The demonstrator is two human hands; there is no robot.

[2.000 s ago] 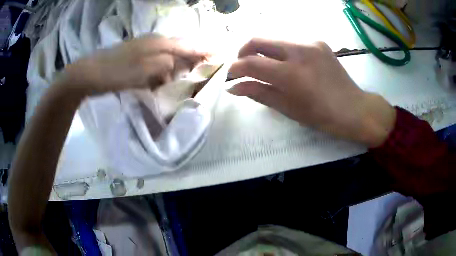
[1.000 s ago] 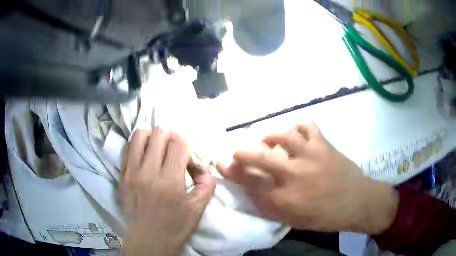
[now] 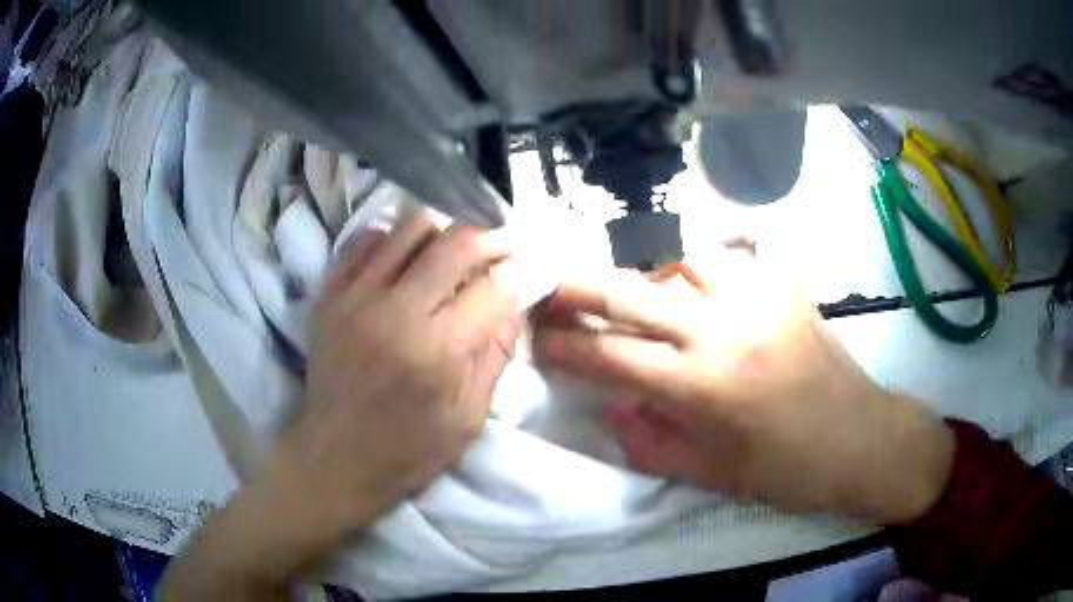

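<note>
Pale fabric [image 3: 188,235] lies in large folds on the left of the table and runs under both hands towards the front edge. My left hand [image 3: 412,341] grips the fabric just in front of the sewing machine's needle area. My right hand [image 3: 730,388] is beside it on the right, fingertips on the same fabric close to the left hand's. The dark presser foot area [image 3: 641,188] is just beyond my fingers. Strong lamp glare washes out the cloth there, so the needle cannot be made out.
The machine head [image 3: 565,59] spans the top of the view. Scissors with green and yellow handles [image 3: 930,247] lie right of the needle area. A dark table seam [image 3: 865,305] runs to the right. A white object [image 3: 835,579] shows below the table's front edge.
The view has shifted, so the machine head now shows more fully. Both hands have moved with the fabric up to the presser foot, and the fingertips are close together.
</note>
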